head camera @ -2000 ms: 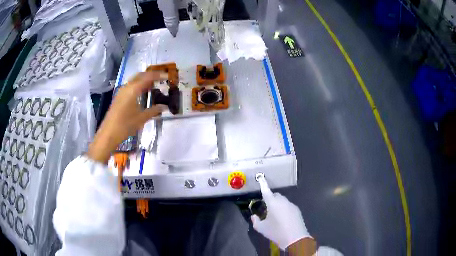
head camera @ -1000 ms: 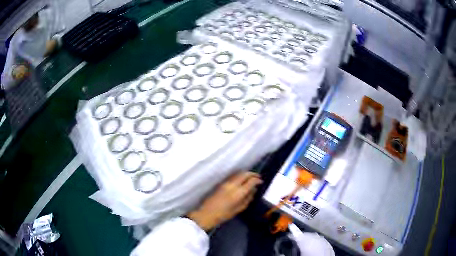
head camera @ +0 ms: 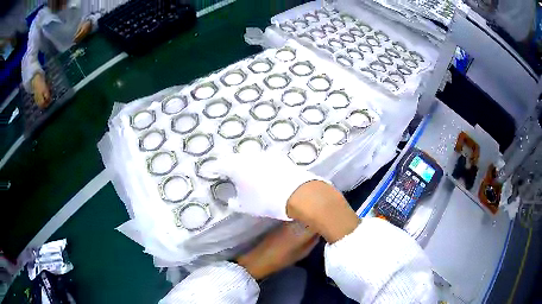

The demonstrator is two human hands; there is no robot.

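Note:
Silver-grey ring parts (head camera: 194, 215) lie in rows on the white foam parts tray (head camera: 156, 205). My right hand (head camera: 261, 184), in a white glove, reaches over the tray's front part. Its fingertips are at a ring part (head camera: 224, 191) low at the tray surface and seem to hold it; the glove hides part of it. My left hand (head camera: 279, 249) is bare, at the tray's near edge under my right wrist. It is blurred and partly covered, so its fingers cannot be made out.
A second ring tray (head camera: 356, 50) stands behind. At right is the machine bed (head camera: 463, 237) with a teach pendant (head camera: 410, 184) and orange-brown fixtures (head camera: 490, 190). A person (head camera: 56, 41) works at upper left beside a black component tray (head camera: 148, 24) on the green bench.
My view has turned from machine to trays. My right hand has moved from the start button, carrying a ring part, onto the tray. My left hand has moved from the fixtures to the tray's near edge.

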